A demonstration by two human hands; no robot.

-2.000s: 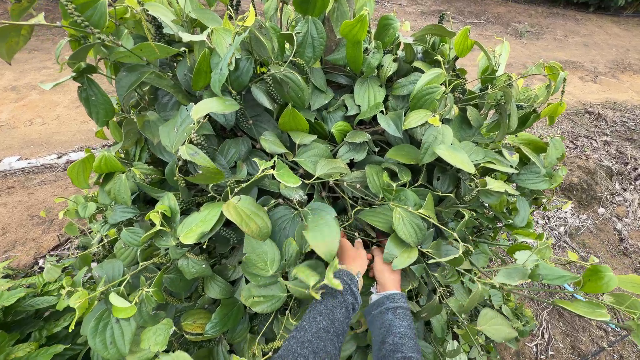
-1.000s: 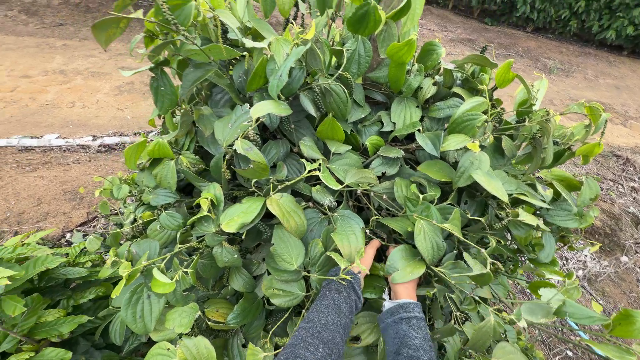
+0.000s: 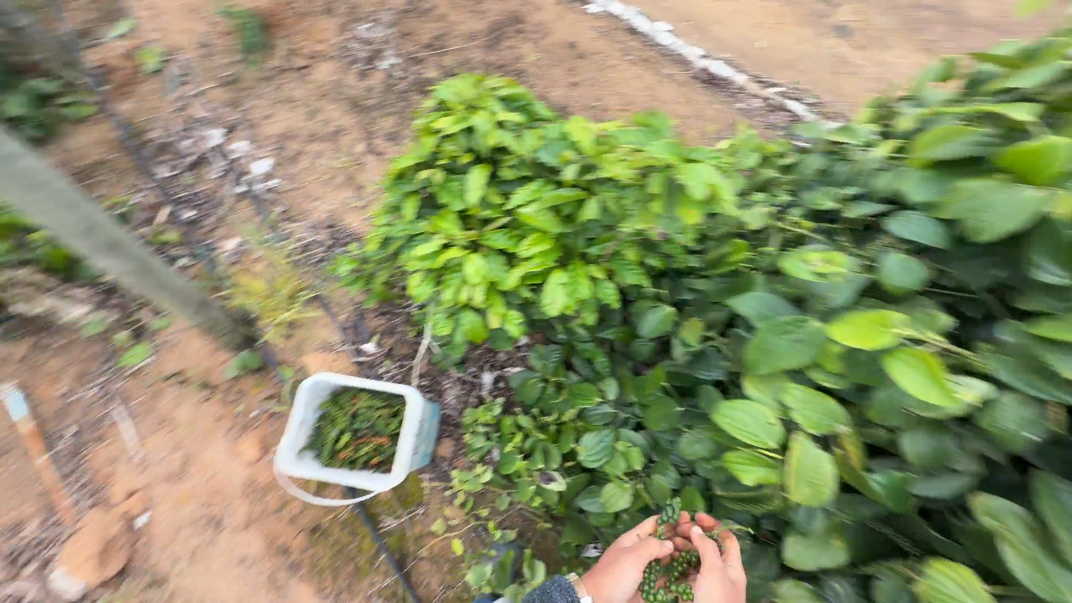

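Observation:
At the bottom right of the head view, my left hand (image 3: 624,565) and my right hand (image 3: 716,561) are cupped close together around green peppercorn spikes (image 3: 667,578). The spikes show between my fingers and palms, one poking up above them. Leafy pepper vines (image 3: 787,343) rise beside and beyond my hands. To the left on the ground stands a square white bucket (image 3: 409,435), its handle hanging down on the near side, partly filled with green spikes (image 3: 356,427) and some orange-red ones.
A grey post (image 3: 126,243) leans across the left side. A dark hose (image 3: 381,536) runs over the soil by the bucket. A stick with a pale blue end (image 3: 38,452) lies at far left. A bright green bush (image 3: 536,218) grows beyond the bucket.
The view has swung far to the left, bringing in the bucket. My hands, earlier reaching in among the vine leaves, are now out of them with green spikes held between them.

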